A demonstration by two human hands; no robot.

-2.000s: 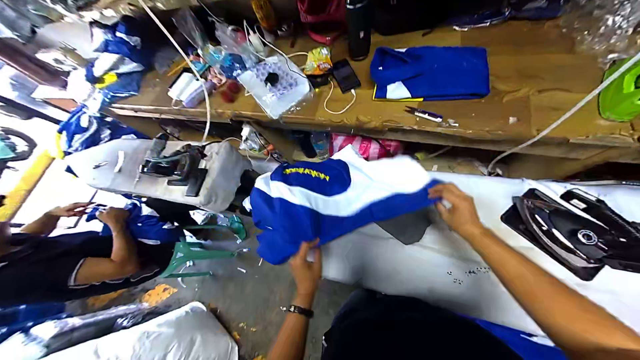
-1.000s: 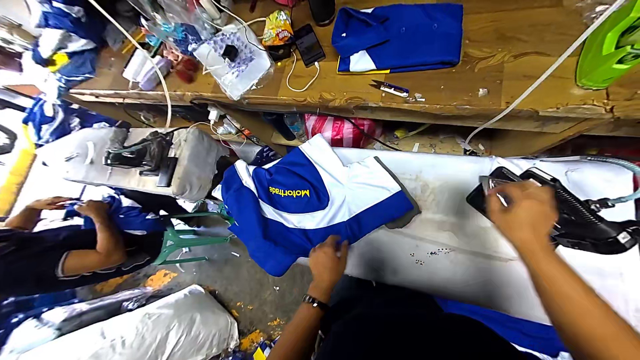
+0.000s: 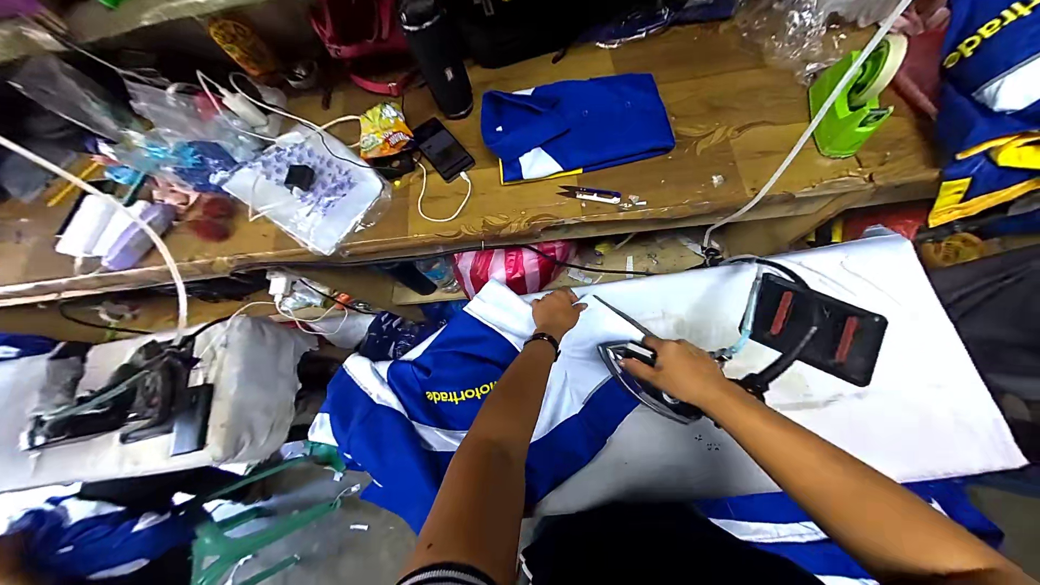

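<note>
A blue and white shirt (image 3: 479,370) with yellow lettering lies over the left part of the white-covered ironing board (image 3: 918,406), its lower left side hanging off. My left hand (image 3: 559,313) presses on the white cloth near the board's far edge, fingers bent; whether it pinches the cloth is unclear. In my right hand (image 3: 678,370) is a clothes iron (image 3: 650,390), its soleplate over the white and blue part of the shirt. Dark cloth or a flat dark edge shows just beyond the iron. The black iron rest (image 3: 816,329) lies bare on the board, right of my right hand.
Behind the board, a wooden table (image 3: 715,187) carries a folded blue shirt (image 3: 585,122), thread snips (image 3: 590,194), a phone (image 3: 443,149) and a green tape dispenser (image 3: 849,106). A second iron (image 3: 138,398) stands on a padded board at left, near a green plastic chair (image 3: 244,520). Cables hang across.
My right hand, reaching to the iron on its rest a second ago, has brought it left onto the shirt. My left hand has moved from the shirt's near edge to its far white part.
</note>
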